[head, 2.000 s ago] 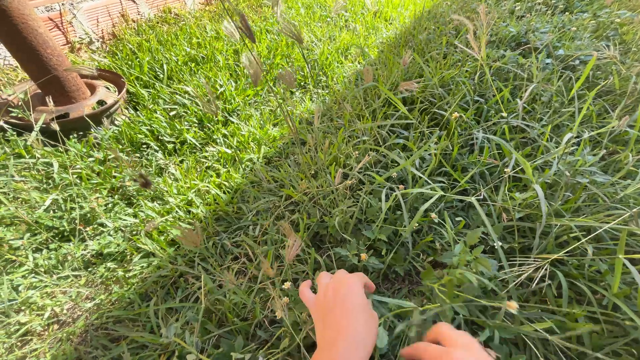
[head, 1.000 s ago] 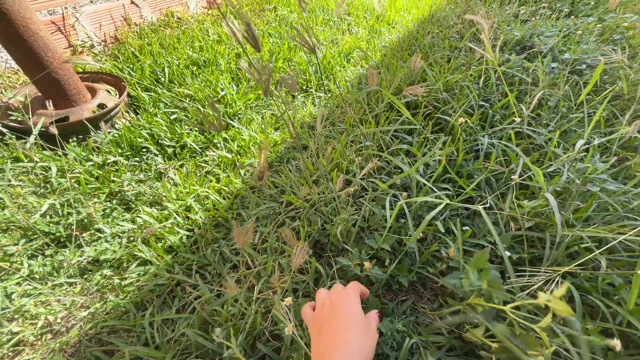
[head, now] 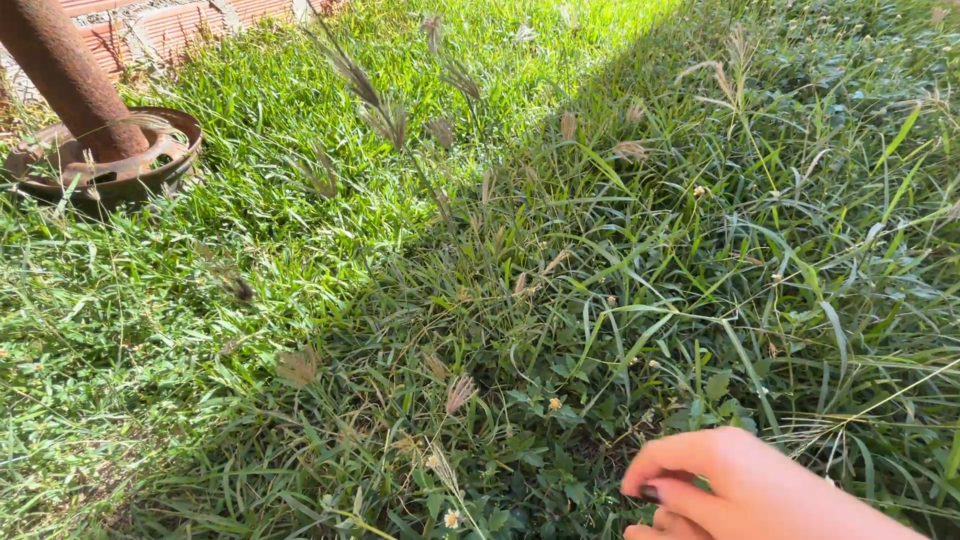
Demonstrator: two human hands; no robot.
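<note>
My right hand (head: 697,487) comes in from the lower right corner, low over the shaded grass and weeds. Its index finger bends down toward the thumb, which shows a dark nail; whether anything is pinched between them cannot be told. Just left of the fingers are low leafy weeds (head: 529,450) with a small yellowish flower head (head: 554,404). Another small flower head (head: 451,518) and a pale grass seed head (head: 446,472) stand near the bottom edge. My left hand is out of view.
A rusty metal post (head: 75,82) rises from a round rusty wheel-like base (head: 176,154) at the upper left. Behind it is a wall of red ribbed bricks (head: 180,30). Tall grass seed heads (head: 386,120) stick up over sunlit grass (head: 270,165); longer grass grows in shade at the right.
My left hand, at bottom centre one second ago, has left the view. My right hand, out of view one second ago, shows at the lower right.
</note>
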